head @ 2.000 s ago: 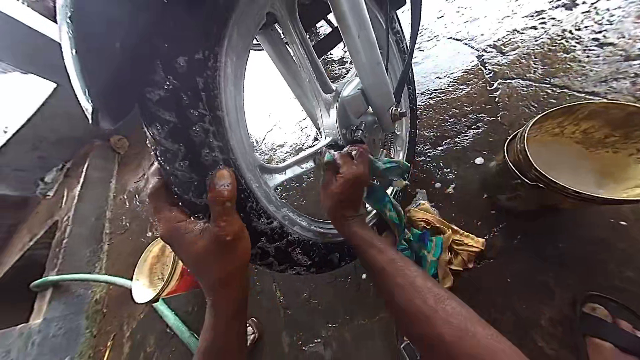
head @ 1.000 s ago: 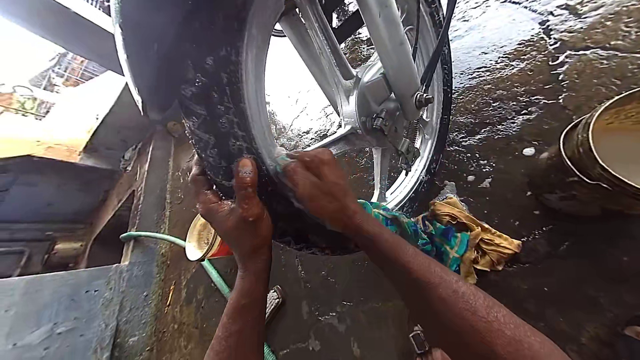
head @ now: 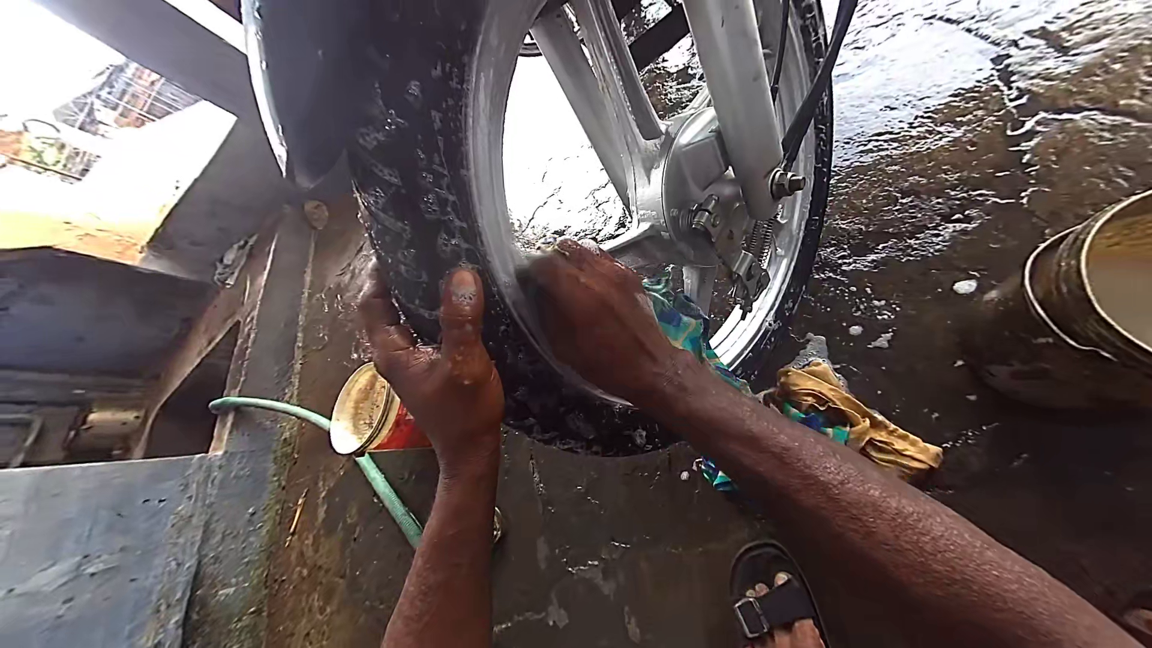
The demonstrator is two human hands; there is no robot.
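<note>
A motorcycle's front wheel, with a wet black tyre [head: 418,171] and a grey cast rim [head: 490,135], stands in the middle. My left hand [head: 441,360] grips the tyre's lower left, thumb on the near side and fingers round the tread. My right hand [head: 594,315] is closed at the rim's inner edge, and a patterned blue-green cloth [head: 679,315] shows beside and behind it, trailing down under the forearm. Whether the fingers hold this cloth or something else is hidden. The drum brake hub [head: 697,171] and the fork leg [head: 733,99] are up and right of my right hand.
A mustard-coloured cloth [head: 855,418] lies on the wet floor right of the tyre. A large bucket [head: 1062,297] of cloudy liquid stands at far right. Left of the wheel are a small red tin [head: 364,409], a green hose [head: 387,499] and a concrete ledge [head: 99,540]. A sandalled foot [head: 774,594] is below.
My right hand has moved from near the hub, where it held the blue-green cloth, to the lower left part of the rim. My left hand stays on the tyre.
</note>
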